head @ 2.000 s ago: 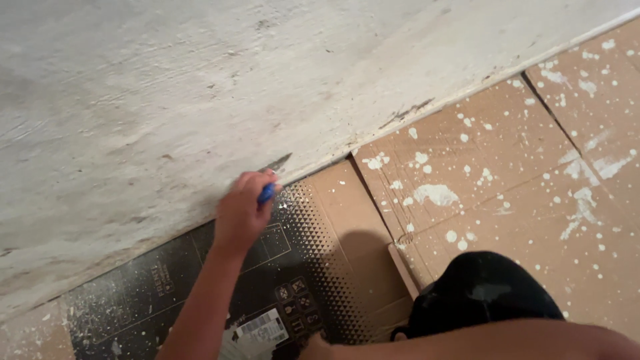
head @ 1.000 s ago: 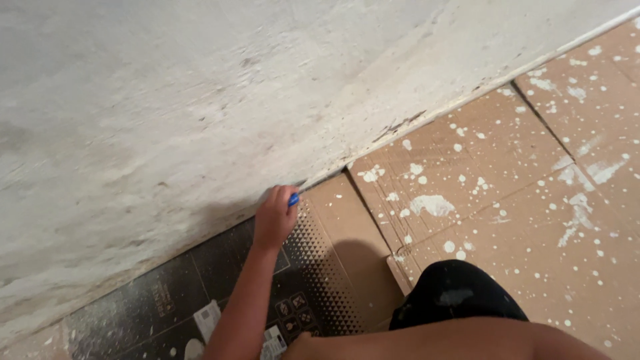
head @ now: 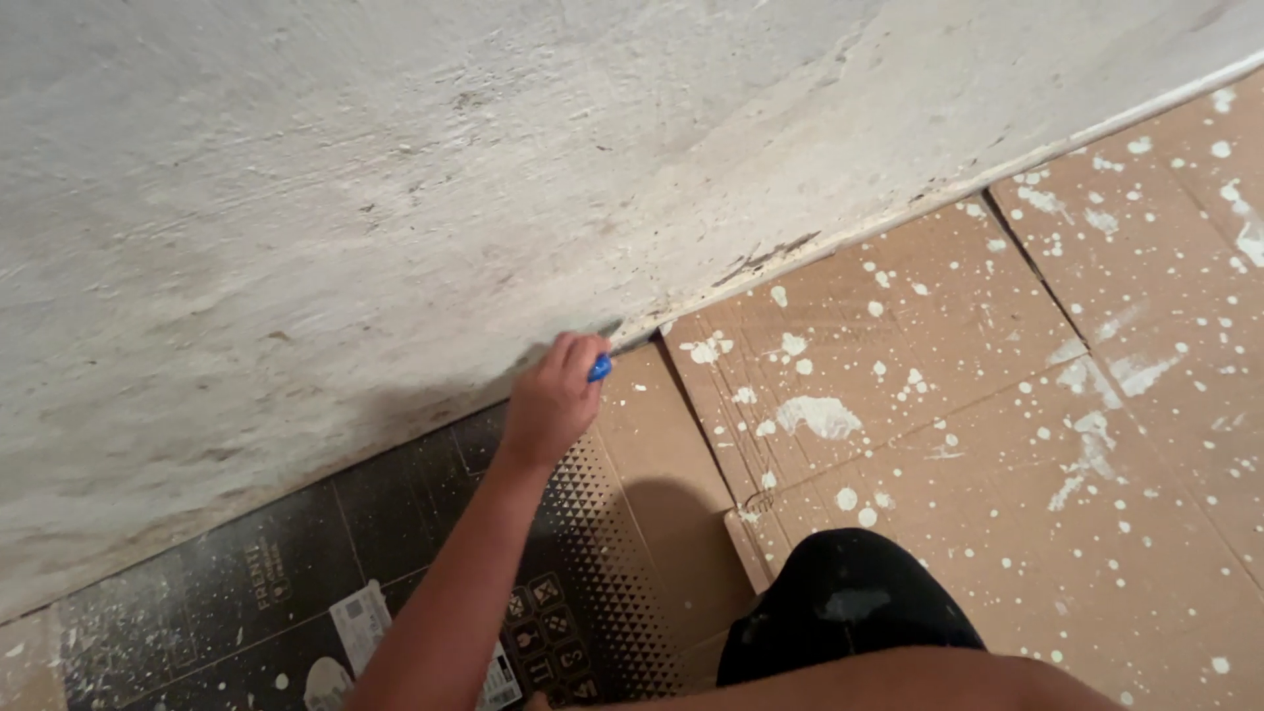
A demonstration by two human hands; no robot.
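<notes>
My left hand (head: pixel 563 395) is closed around a small blue-handled scraper (head: pixel 599 367). Its handle end pokes out beside the fingers, and part of a dark blade shows just beyond them, close against the foot of the whitish, rough plastered wall (head: pixel 444 217). Whether the blade touches the wall I cannot tell. At the bottom edge my right forearm crosses in from the right. Only a bit of my right hand (head: pixel 538 702) shows there, near the printed black cardboard; the rest is out of frame, so its grip is hidden.
Black printed cardboard (head: pixel 316 553) lies along the wall at lower left. Brown cardboard sheets (head: pixel 948 415) with white paint spots cover the floor at right, with a raised flap (head: pixel 748 553) near my black-clothed knee (head: pixel 849 602). A whitish edge strip (head: pixel 889 217) runs along the wall's foot.
The scraper stays in my left hand. Its blade showed clearly two seconds ago, was hidden one second ago, and partly shows now. The hand has shifted slightly along the wall's foot to the right.
</notes>
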